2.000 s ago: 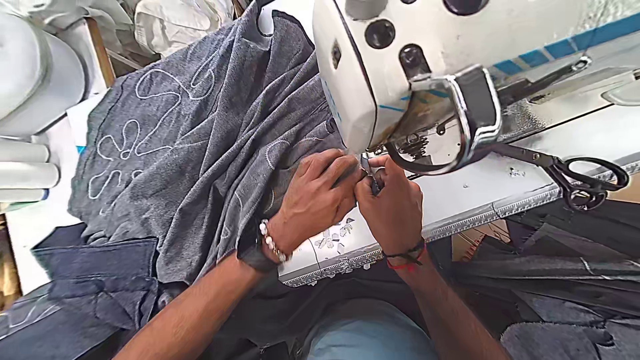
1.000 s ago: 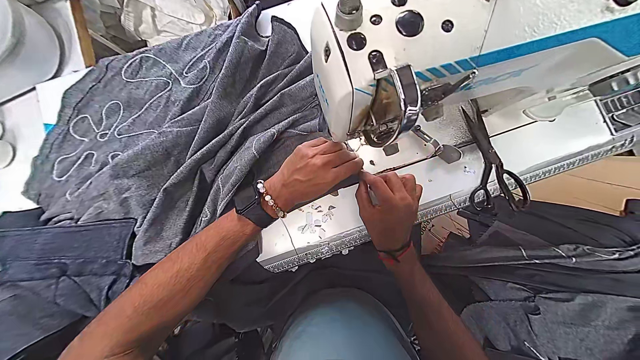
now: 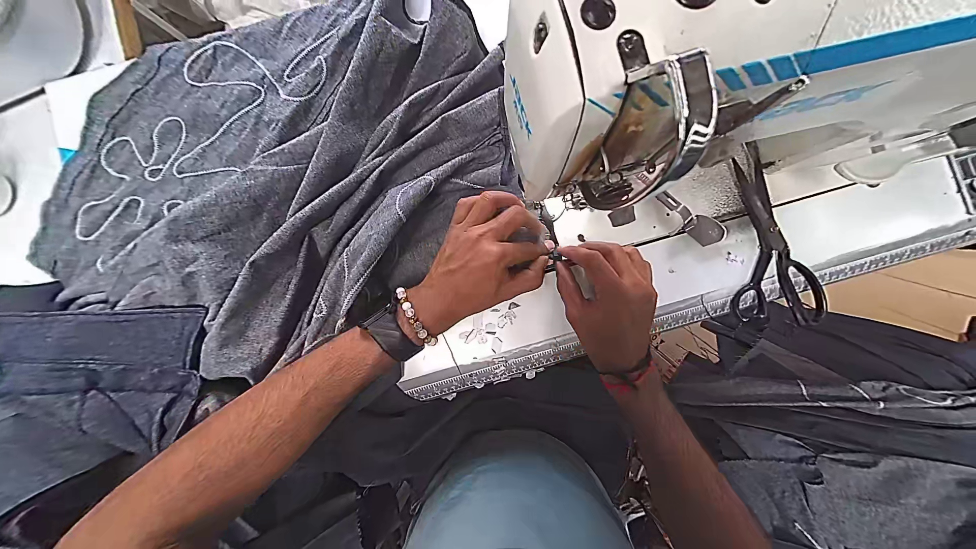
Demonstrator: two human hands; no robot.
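Below the presser foot of a white Jack sewing machine (image 3: 549, 99), my left hand (image 3: 488, 252) pinches the edge of a grey denim piece (image 3: 305, 175) with white stitched loops. My right hand (image 3: 610, 293) meets it fingertip to fingertip and pinches a small dark bit at the same edge. The fingers hide most of that bit, so its kind is unclear. Black-handled scissors (image 3: 772, 248) lie to the right of my right hand, their handles reaching over the table's front edge.
Small fabric scraps (image 3: 490, 324) lie on the white machine table (image 3: 435, 366) near its front edge, which bears a measuring tape (image 3: 534, 361). Dark denim pieces hang at the lower left (image 3: 91, 351) and lower right (image 3: 877, 473). A machine guard (image 3: 690, 122) juts out near the needle.
The scissors have turned from lying sideways to pointing away from me. Both hands have stayed close together by the needle area. The view has shifted.
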